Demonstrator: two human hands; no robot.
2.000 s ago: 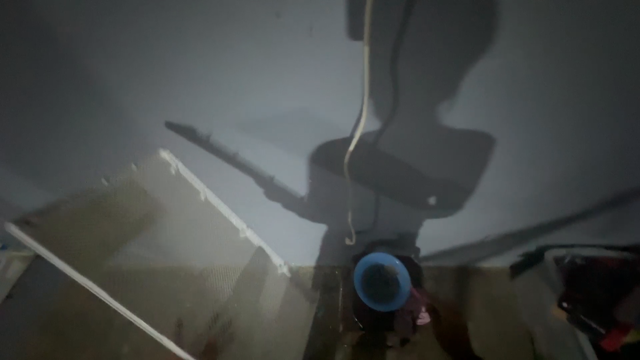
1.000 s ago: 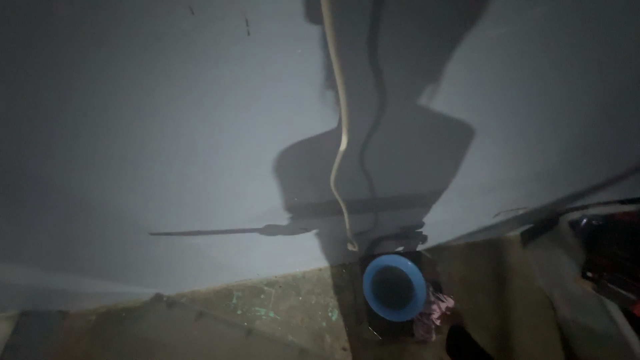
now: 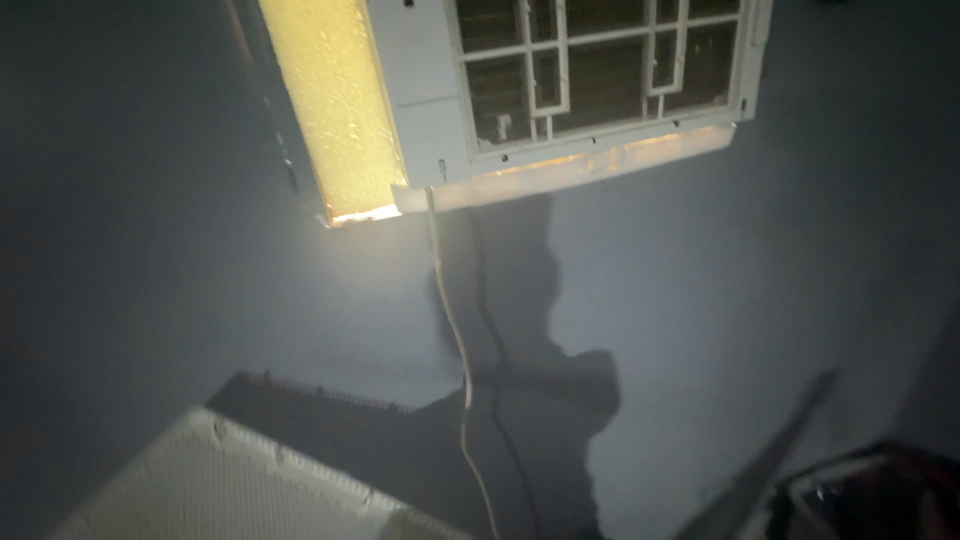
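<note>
Neither of my hands shows in the head view. A flat mesh-like panel (image 3: 247,480) with a pale, notched edge strip rises tilted into the lower left; whatever holds it is out of sight. Its shadow falls on the grey wall (image 3: 675,285) and runs into the shadow of a person. A thin pale cable (image 3: 452,322) hangs down the wall from the sill (image 3: 555,177) of a window. White bars (image 3: 564,60) cover the dark window panes.
Left of the window stands a brightly lit yellow textured strip (image 3: 337,105). A dark object with a curved rim (image 3: 817,480), blurred, lies at the lower right. Small dark marks dot the window surround.
The view has swung up to the window; the blue basin and the floor have left it. The panel, largely edge-on by its shadow one second ago, shows its broad face at lower left.
</note>
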